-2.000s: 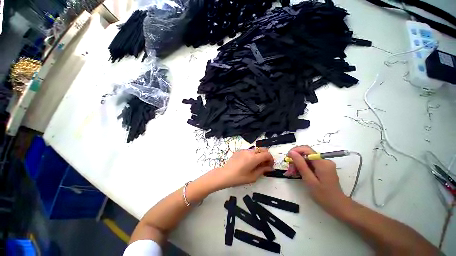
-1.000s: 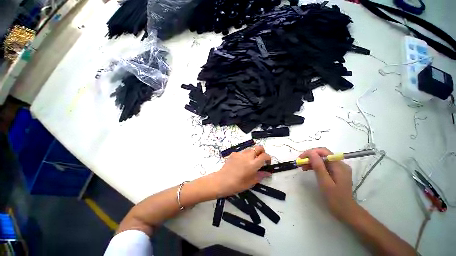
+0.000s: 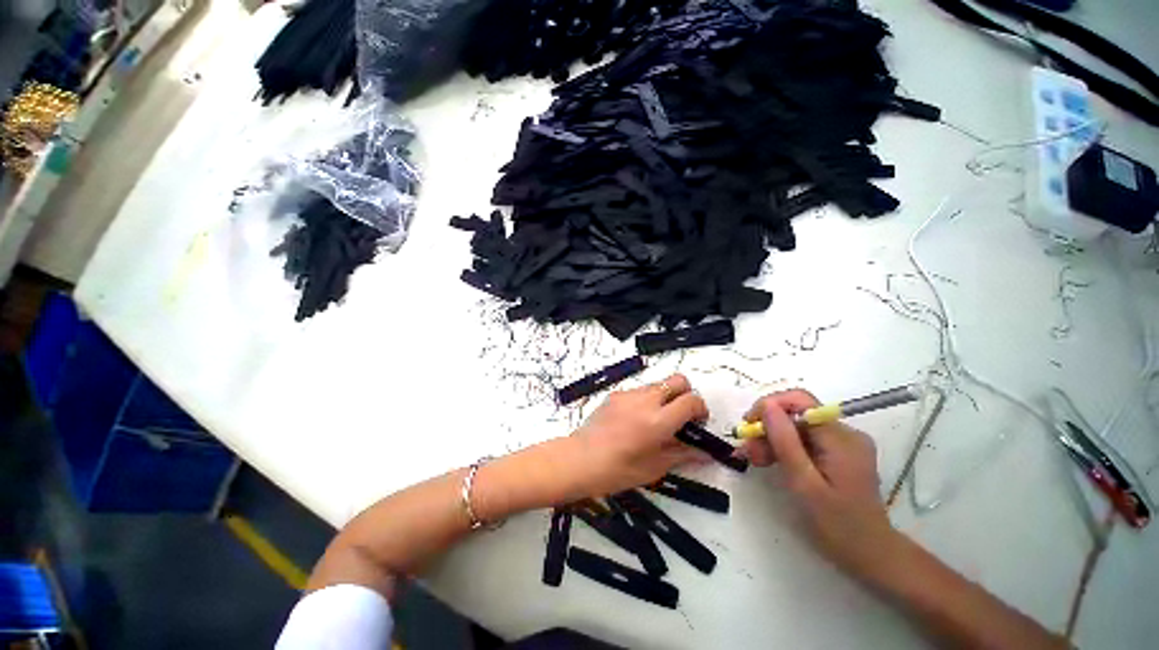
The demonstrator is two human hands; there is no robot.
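Note:
My left hand [image 3: 646,429] holds a short black fabric tab [image 3: 712,446] by its left end, the tab slanting down to the right. My right hand [image 3: 813,451] holds a slim yellow and grey pen [image 3: 824,413] like a pencil, its tip close to the tab's upper edge; whether they touch is hard to tell. Several black tabs [image 3: 623,577] lie loosely below my left hand. Two single tabs [image 3: 686,337] lie between my hands and a large heap of black tabs [image 3: 648,191].
Thread bits [image 3: 540,356] lie at the heap's near edge. A crinkled clear bag [image 3: 369,191] partly covers black strips at left. A white power strip [image 3: 1052,140] with a black adapter [image 3: 1113,187], a pale cable [image 3: 947,298] and red-handled clips [image 3: 1103,472] are at right.
The tab in my left hand now slants down to the right instead of lying nearly level. The pen has moved slightly left and lower. A second single tab appeared beside the heap since the oldest frame.

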